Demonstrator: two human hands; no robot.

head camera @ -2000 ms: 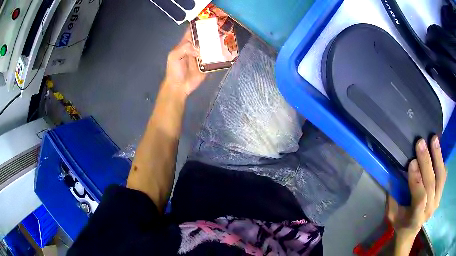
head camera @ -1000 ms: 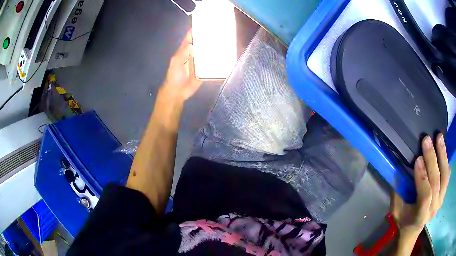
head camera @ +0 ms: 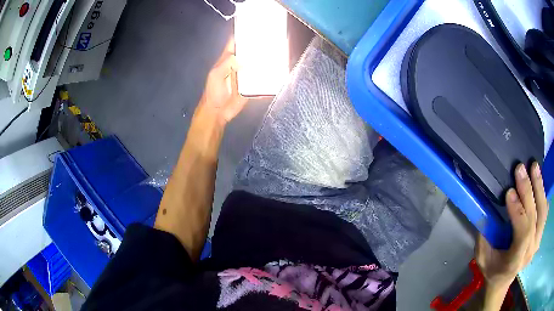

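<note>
My left hand [head camera: 223, 91] holds a smartphone [head camera: 262, 51] upright off the bench; its screen is a bright white glare. My right hand [head camera: 516, 228] grips the near rim of a blue tray [head camera: 413, 155], thumb side under the rim and fingertips over the end of the black oval base unit [head camera: 477, 109]. The base unit lies in the tray on a white lining [head camera: 389, 70], a small pale mark on its face. Black over-ear headphones [head camera: 507, 45] lie beyond it, cut off by the picture's right edge.
The teal-green bench [head camera: 331, 21] is behind and right of the tray. My lap in grey trousers [head camera: 316, 133] is below. A blue box [head camera: 100, 194] stands at left, near a pale machine [head camera: 36, 36] with red and green buttons. A red handle-like part [head camera: 458, 294] is at lower right.
Over the two seconds the phone screen turned from a picture to bright white, and the phone came slightly nearer. The tray shifted slightly right. The right hand stays on its rim.
</note>
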